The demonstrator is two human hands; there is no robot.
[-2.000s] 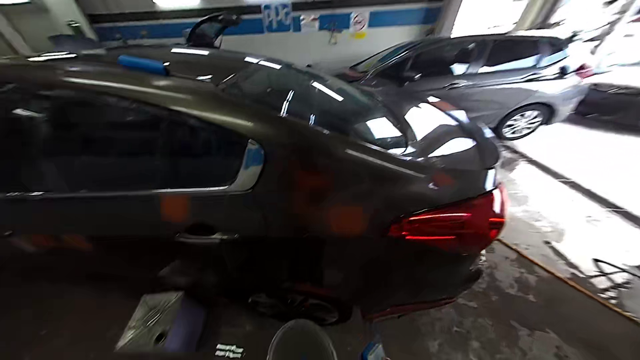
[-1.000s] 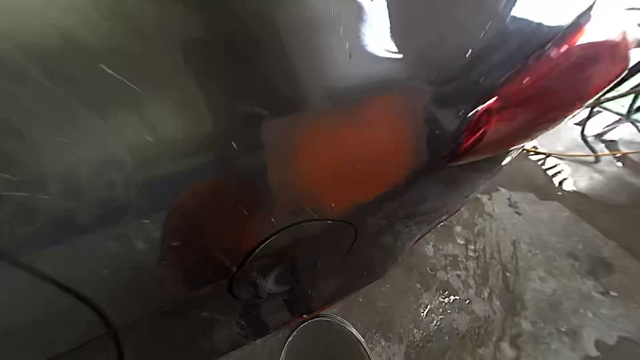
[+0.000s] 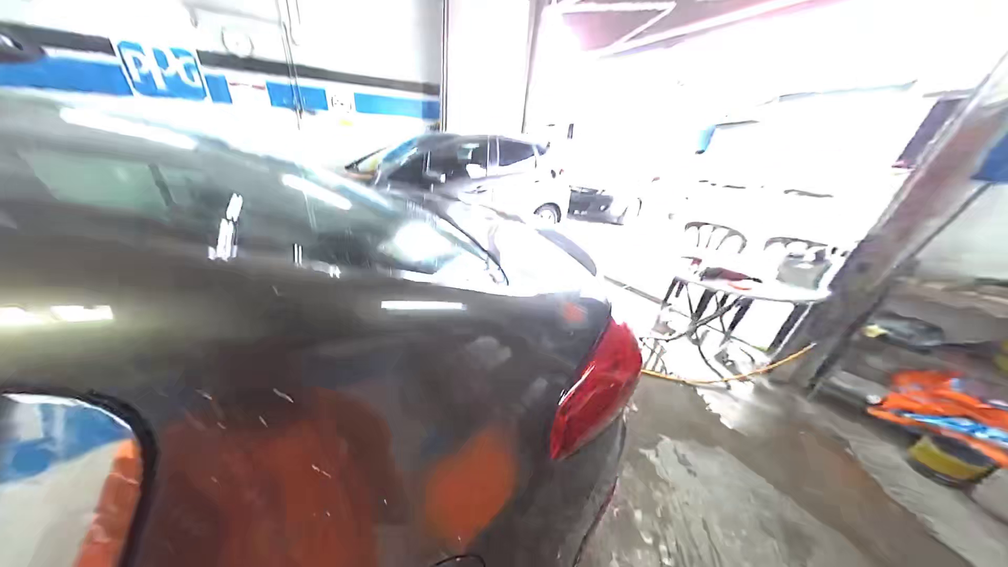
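Neither my left hand nor my right hand shows in the head view. A dark car fills the left and middle, close in front of me. Orange patches mark its rear side panel, and a smaller one lies near the trunk edge. Its red tail light is at the rear corner. The rear window reflects bright lamps. At the lower left, a dark-rimmed opening or window shows pale, blue and orange areas; I cannot tell exactly what it is.
Another car stands behind. Right of the tail light are a white table, plastic chairs and a yellow hose on the floor. A leaning post and a yellow bucket with orange material stand farther right.
The view has swung up and right from the close side panel, bringing the table, chairs and bucket into sight. No hand shows in any frame.
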